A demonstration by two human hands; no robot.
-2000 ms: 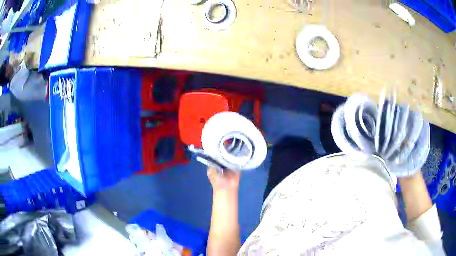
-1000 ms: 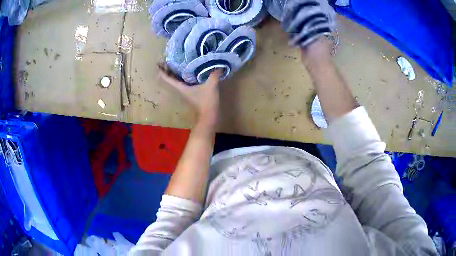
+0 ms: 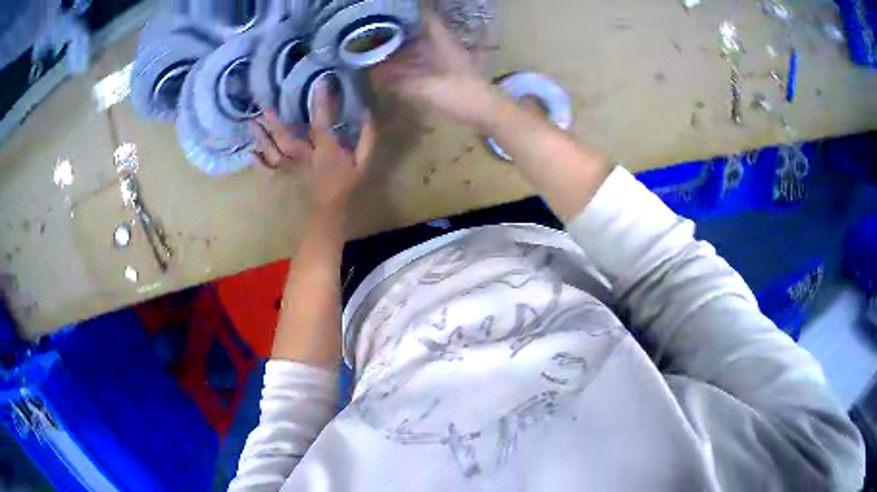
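Note:
Several grey-white wrapped rings [image 3: 216, 106] lie heaped and overlapping at the top left of the bench. My left hand [image 3: 322, 159] is at the heap's near edge, fingers spread over the nearest rings; whether it grips one is unclear. My right hand [image 3: 447, 82] is blurred at the heap's right side, beside a ring [image 3: 370, 40] with a bright inner edge; its fingers are hard to make out. A single ring [image 3: 538, 96] lies flat on the bench, partly behind my right forearm.
The cardboard-covered bench [image 3: 635, 86] bears a blue pen-like item [image 3: 791, 75] at right and a small pale disc [image 3: 122, 233] at left. A red stool [image 3: 252, 306] and blue bin [image 3: 125, 404] stand below left. Blue trays [image 3: 673, 180] hold loose cords below right.
The view has shifted, so the heap shows farther left. My right hand, earlier with a blurred stack of rings farther right, is now at the heap's right side. My left hand remains at the heap.

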